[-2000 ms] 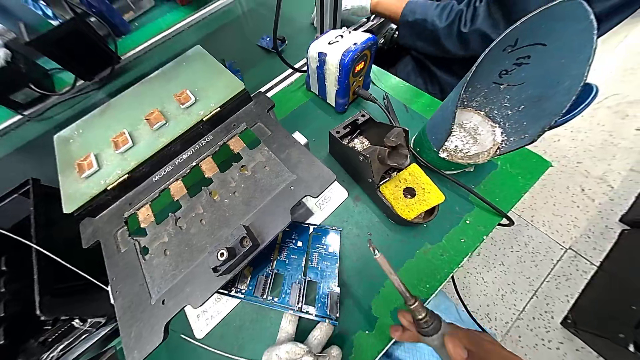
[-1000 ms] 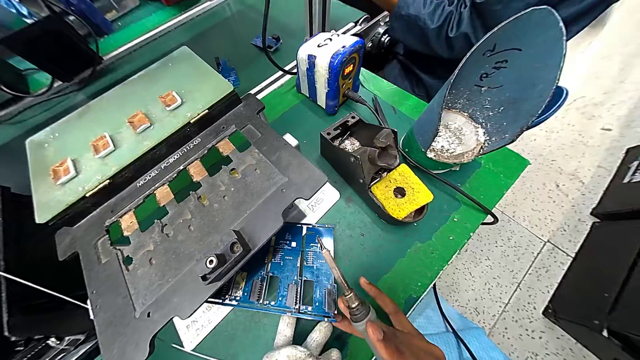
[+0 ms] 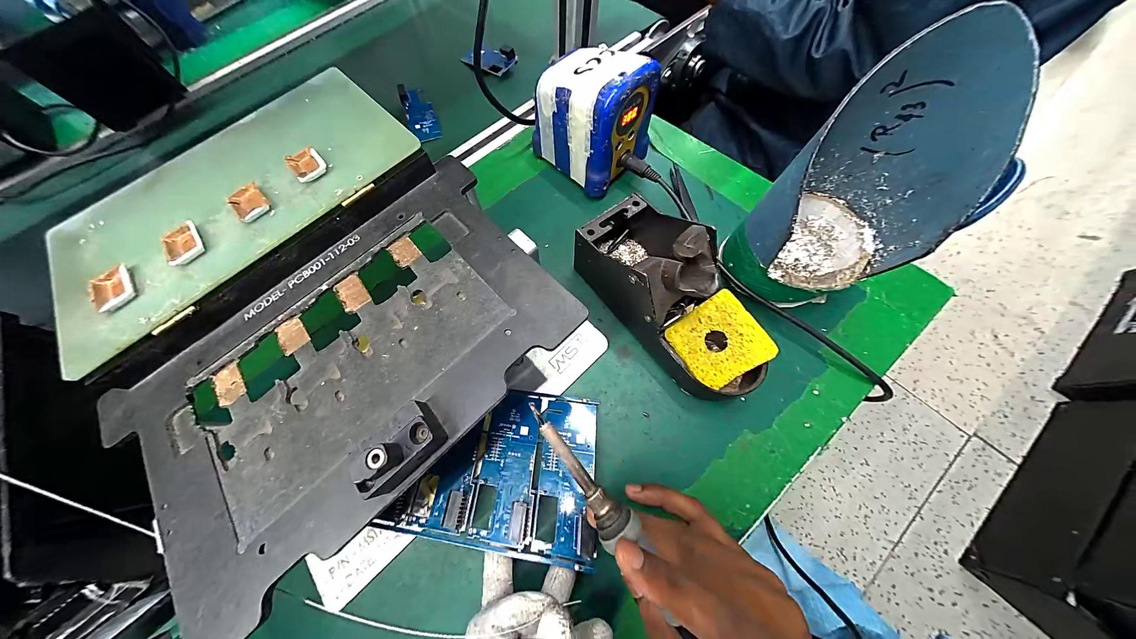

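Observation:
My right hand (image 3: pixel 701 564) grips a soldering iron (image 3: pixel 581 475), its tip over the upper part of a blue circuit board (image 3: pixel 510 461). Whether the tip touches the board cannot be told. My left hand (image 3: pixel 524 612), in a whitish glove, has its fingers at the board's lower edge and holds it there. The board's left part lies under the edge of a black fixture plate (image 3: pixel 355 382). Right of the fixture stands a soldering iron holder (image 3: pixel 652 266) with a yellow sponge (image 3: pixel 721 342). Behind it is a blue and white soldering station (image 3: pixel 595 120) with a lit display.
A cut-open blue container (image 3: pixel 923 133) holding solder debris stands at the right back. The iron's black cable runs past the table edge. The fixture's greenish lid (image 3: pixel 222 213) bears several small pads. Small blue boards (image 3: pixel 419 115) lie behind. Another person's dark sleeve (image 3: pixel 790 53) is at the back.
The soldering iron in my right hand has moved left from beside the board to over it. My left hand stays at the board's lower edge.

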